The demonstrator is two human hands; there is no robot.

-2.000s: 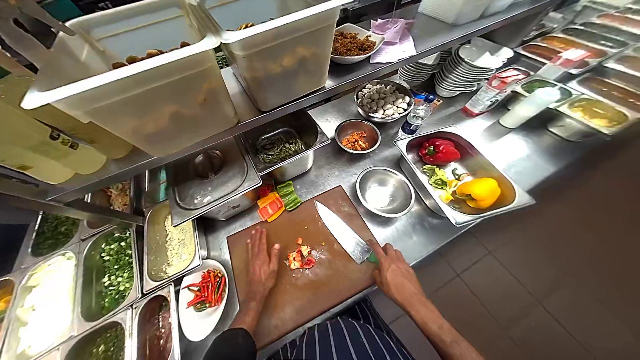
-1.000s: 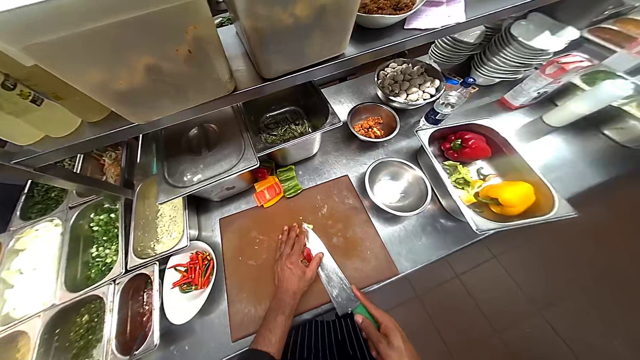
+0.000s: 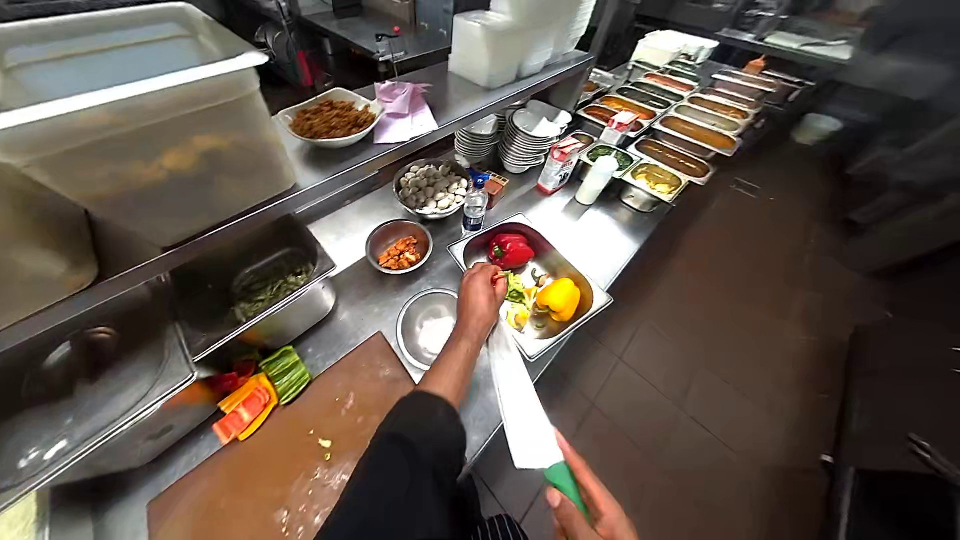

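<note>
My left hand is over the left edge of a steel pan, fingers closed on small red pieces. The pan holds a red bell pepper, a yellow bell pepper and green and yellow trimmings. My right hand grips the green handle of a chef's knife; its blade points toward the pan. A brown cutting board at lower left bears a few scraps. Beyond its far edge lie red, orange and green pepper pieces. An empty steel bowl sits left of my left forearm.
A bowl of orange pieces, a bowl of pale mushrooms or similar items and a plastic bottle stand behind. An overhead shelf holds tubs. A squeeze bottle is farther right. Deep steel containers border the board.
My left hand has moved from the cutting board to the pan, and the chopped red pieces are gone from the board. The knife has come off the board in my right hand. The view has swung right.
</note>
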